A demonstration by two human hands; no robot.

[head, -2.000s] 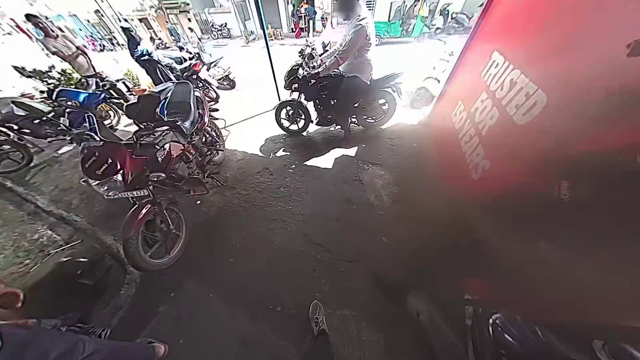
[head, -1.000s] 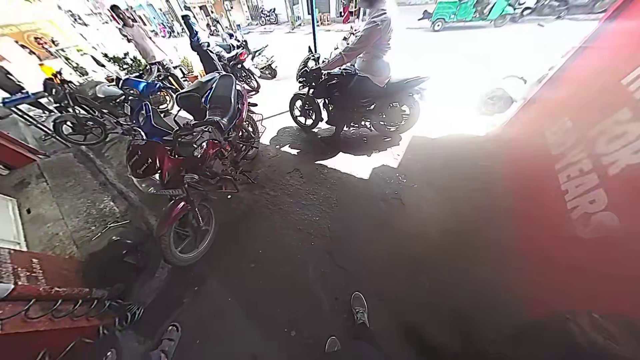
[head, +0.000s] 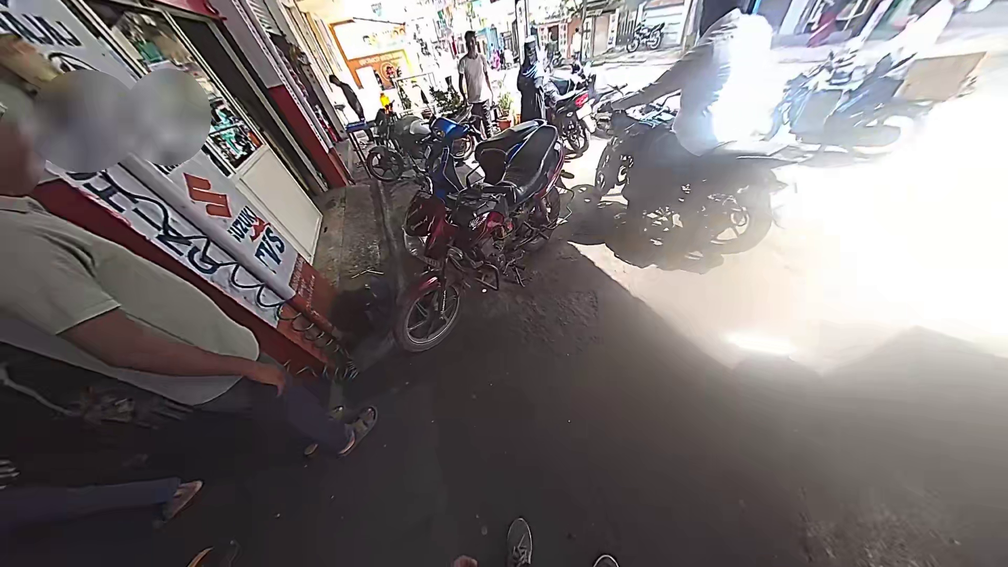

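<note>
At the bottom edge, a small patch of skin seems to be the tip of my left hand; what it holds, if anything, is hidden. My right hand is out of view. Close by, a shoe of mine stands on the dark ground, and the toe of the other shows to its right. Ahead and slightly left, a red motorcycle is parked with its front wheel toward me. Its black seat faces up, and a dark red rounded item hangs at its handlebar.
A rider sits on a dark motorcycle beyond the red one. At left, a person in a light shirt stands beside a shopfront wall with coiled cable. More parked motorcycles and people stand farther back. A raised concrete ledge borders the shopfront.
The view has swung left; the shopfront and the nearby person now show, and the red panel has left the view. A second motorcycle carrying a box appears at the upper right.
</note>
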